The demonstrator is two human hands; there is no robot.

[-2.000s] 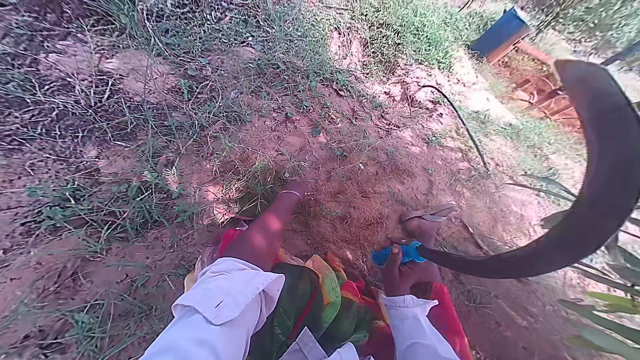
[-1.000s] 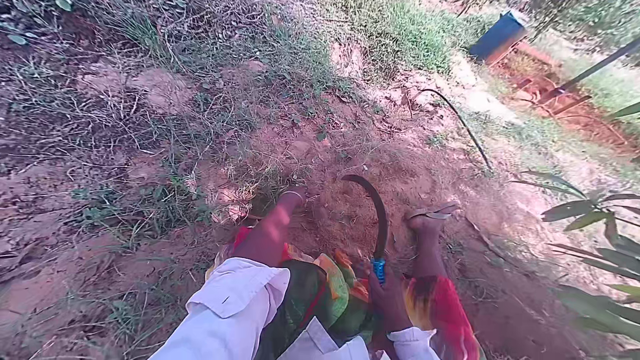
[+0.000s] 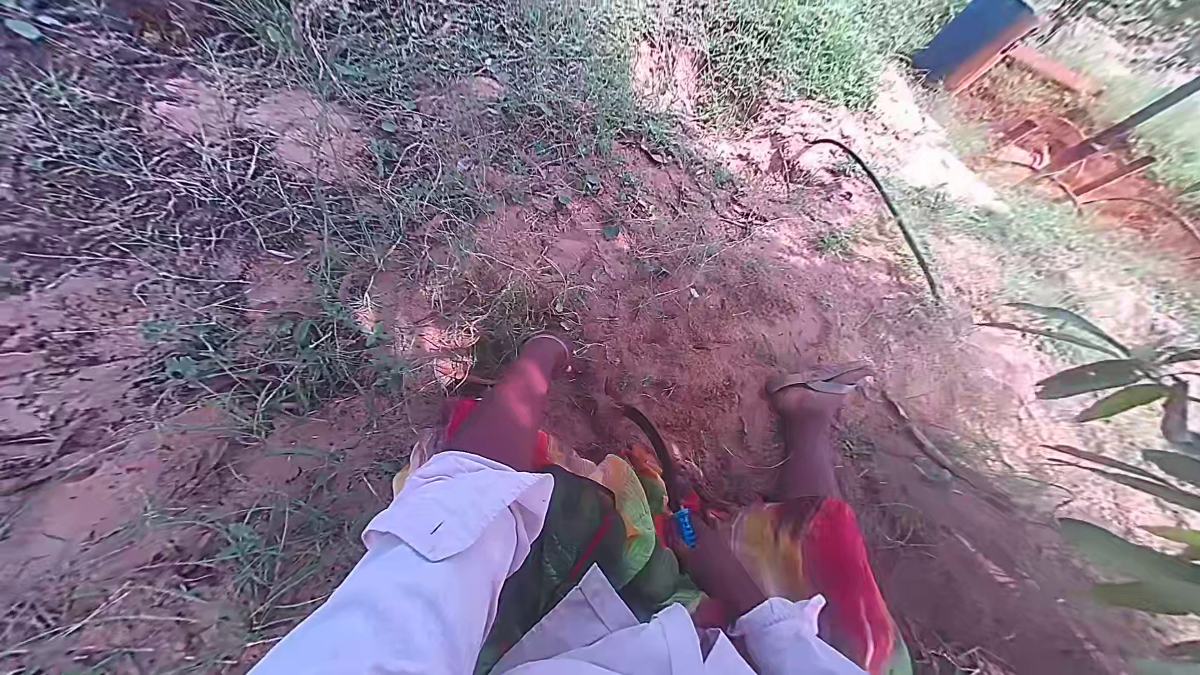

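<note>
My left hand (image 3: 547, 352) reaches down to the grass and weeds (image 3: 506, 314) in front of me; its fingers blend into the plants, so its grip cannot be made out. My right hand (image 3: 703, 561) is closed around the blue handle of a sickle (image 3: 654, 439), close to my lap. The dark curved blade points forward and left over the edge of the colourful patterned cloth (image 3: 626, 497) on my legs. A sandalled foot (image 3: 814, 392) rests on the soil right of the blade.
A thin black hose or cable (image 3: 886, 202) arches over the reddish soil ahead. Leafy branches (image 3: 1097, 380) reach in from the right. A blue object (image 3: 975, 42) stands at the far right near a dark pole (image 3: 1130, 122). Dry weeds (image 3: 281, 234) cover the ground on the left.
The sickle, at first raised large at the right, has come down in my right hand and now lies low near my lap. My left hand stays among the plants.
</note>
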